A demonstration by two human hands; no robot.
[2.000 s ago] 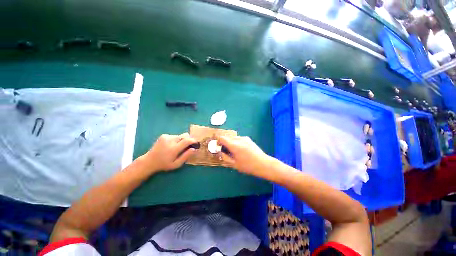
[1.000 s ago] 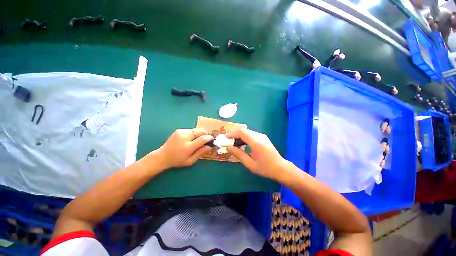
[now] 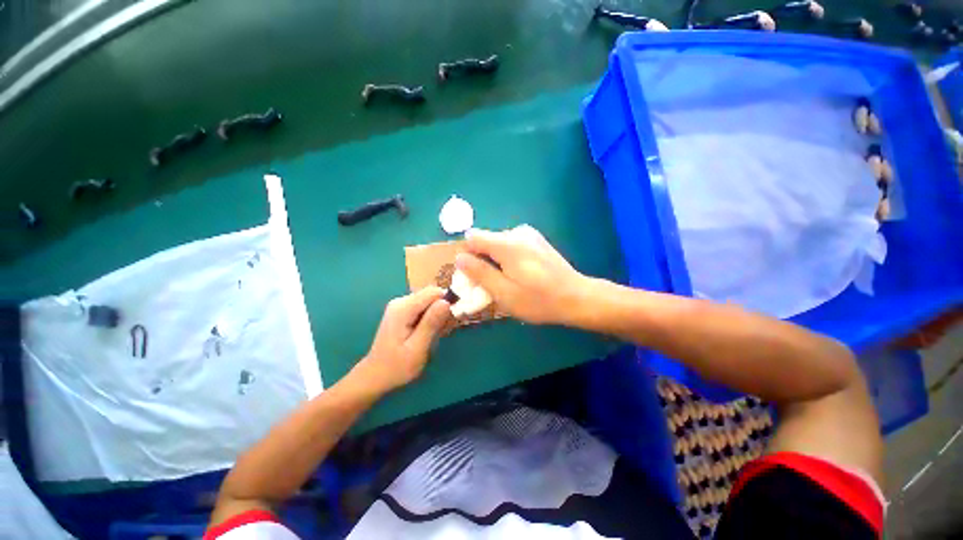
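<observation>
My left hand (image 3: 410, 329) and my right hand (image 3: 520, 276) meet over the brown cardboard pad (image 3: 425, 264). My left fingertips pinch a small dark piece at the pad's middle; most of it is hidden by the fingers. My right fingers are bent down over the same spot, and what they hold is hidden. A whitish patch (image 3: 471, 300) shows between the hands. A round white piece (image 3: 456, 215) lies on the green surface just beyond the pad. A slim black part (image 3: 372, 210) lies to its left.
A blue tote (image 3: 676, 227) at right holds a whitish liner (image 3: 755, 211) and a few pale-and-black oval parts (image 3: 875, 169). More black parts (image 3: 249, 123) lie along the dark green belt. A wrinkled white sheet (image 3: 180, 369) is at left. A packed crate (image 3: 713, 448) is below.
The view has turned, so the belt and tote appear tilted differently. My right hand has shifted up and over the pad, and my left hand is lower. Both remain together at the pad.
</observation>
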